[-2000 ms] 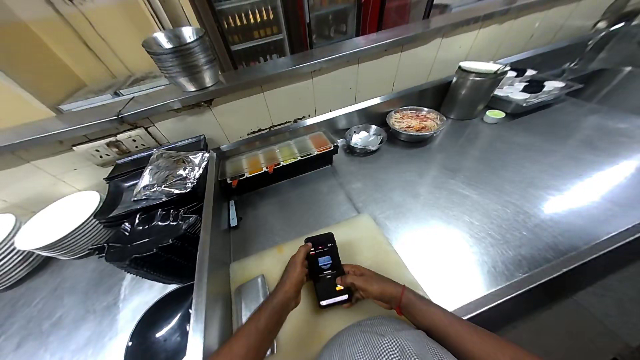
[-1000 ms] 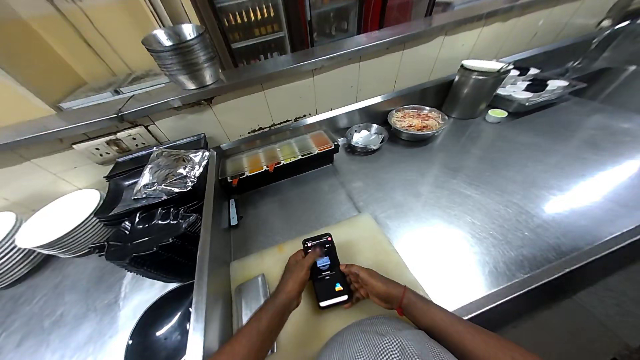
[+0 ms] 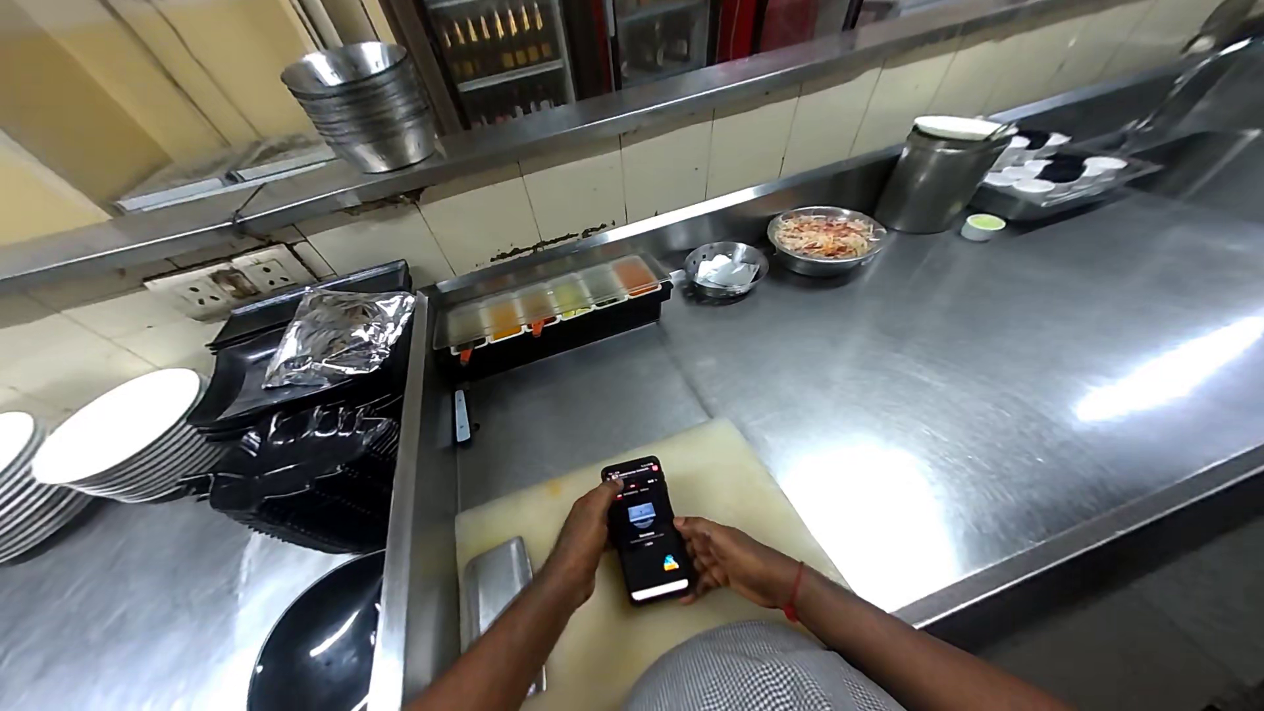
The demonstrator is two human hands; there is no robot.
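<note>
A black smartphone (image 3: 647, 533) with a lit screen is held upright above a pale cutting board (image 3: 731, 464). My left hand (image 3: 587, 538) grips its left edge, the thumb lying over the upper left of the screen. On the phone's lower right side is my right hand (image 3: 726, 563), its fingers curled against the edge; a red thread circles that wrist. To the left of my left hand, a metal cleaver-like blade or flat tray (image 3: 494, 588) rests on the board, partly hidden by my left forearm.
A lidded condiment box (image 3: 553, 316) stands behind the board. Bowls of shredded food (image 3: 828, 237) and white packets (image 3: 724, 270), plus a steel canister (image 3: 938, 183), line the back. Left of a metal divider (image 3: 400, 513) are black dishes (image 3: 306, 464) and stacked white plates (image 3: 123, 430). Steel bowls (image 3: 365, 109) sit on the ledge.
My left thumb has shifted over the phone's screen, from the middle one second ago to the upper left edge. Both hands have kept hold of the phone.
</note>
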